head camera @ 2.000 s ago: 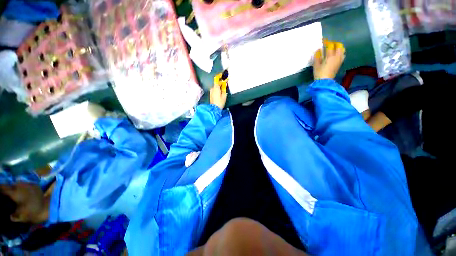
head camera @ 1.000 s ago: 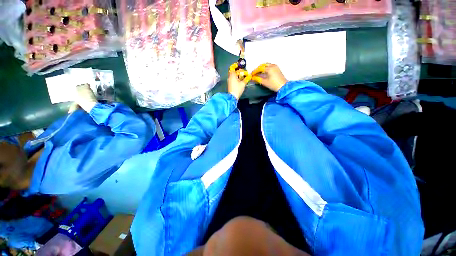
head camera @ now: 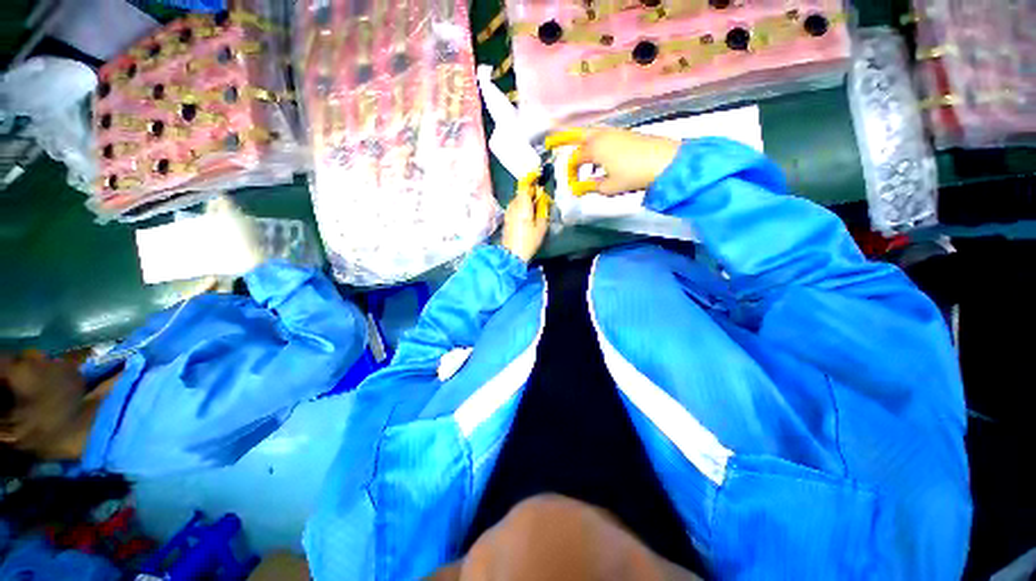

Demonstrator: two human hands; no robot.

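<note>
My left hand (head camera: 527, 219), with yellow-orange finger cots, holds a dark wristwatch (head camera: 546, 177) at the bench edge. My right hand (head camera: 613, 161) is just right of the watch, over the white sheet, with its thumb and index finger apart; nothing shows between them. The white paper sheet (head camera: 736, 127) lies under my right hand and forearm. A white pointed cloth or paper (head camera: 511, 127) lies just beyond the watch. A pink foam tray (head camera: 682, 74) with rows of dark-dialled watches lies behind the sheet. The watch's band is mostly hidden by my fingers.
A plastic-covered pink tray (head camera: 398, 170) lies left of my hands, another watch tray (head camera: 170, 114) further left. A clear packet strip (head camera: 892, 136) lies to the right, beside another pink tray (head camera: 988, 80). A neighbour in a blue smock (head camera: 227, 369) works at left over a white sheet (head camera: 176, 250).
My right hand first came from the sheet's right end to the watch. It has since moved slightly up and right, with thumb and index finger now spread. My left hand still holds the watch.
</note>
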